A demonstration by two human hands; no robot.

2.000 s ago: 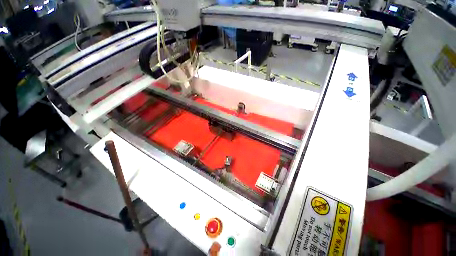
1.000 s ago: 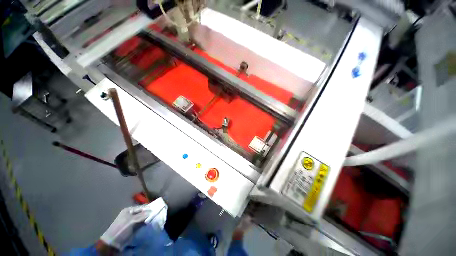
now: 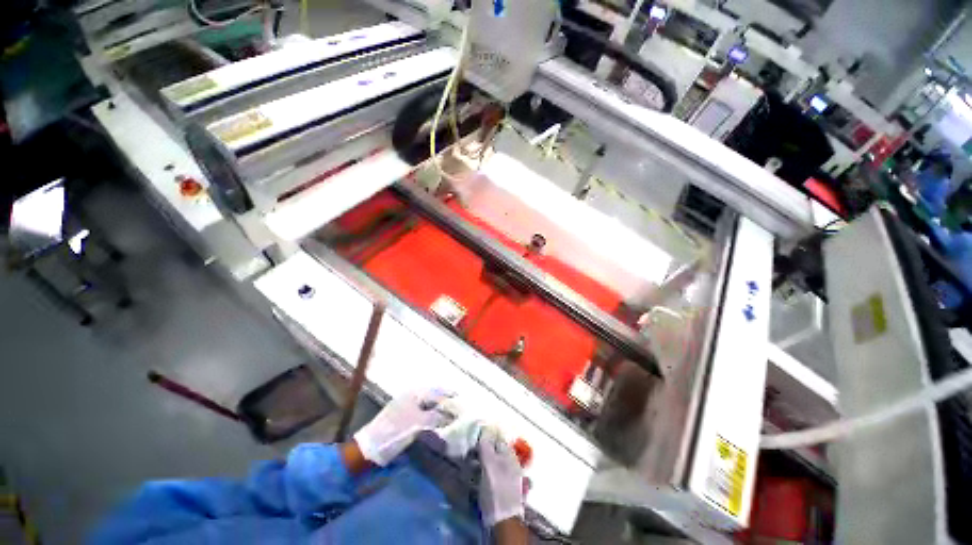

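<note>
My left hand (image 3: 400,426), in a thin white glove, is over the near edge of the white front panel (image 3: 410,357). My right hand (image 3: 499,477), also gloved, is beside the red emergency stop (image 3: 522,451) and partly covers the panel there. A crumpled white cloth (image 3: 458,436) is between the two hands, and the fingers of both appear to grip it. White glove and cloth blend, so the exact finger grip is unclear.
The red base plate (image 3: 410,263) lies behind the panel, crossed by a conveyor rail (image 3: 474,240). A brown broom handle (image 3: 365,367) leans at the panel's near edge. A dark dustpan (image 3: 286,405) is on the floor. A gantry beam (image 3: 666,144) spans behind.
My left hand has moved right and up with the cloth, from beside the panel to its near edge. My right hand has come up to the panel. The view has shifted and shows more background.
</note>
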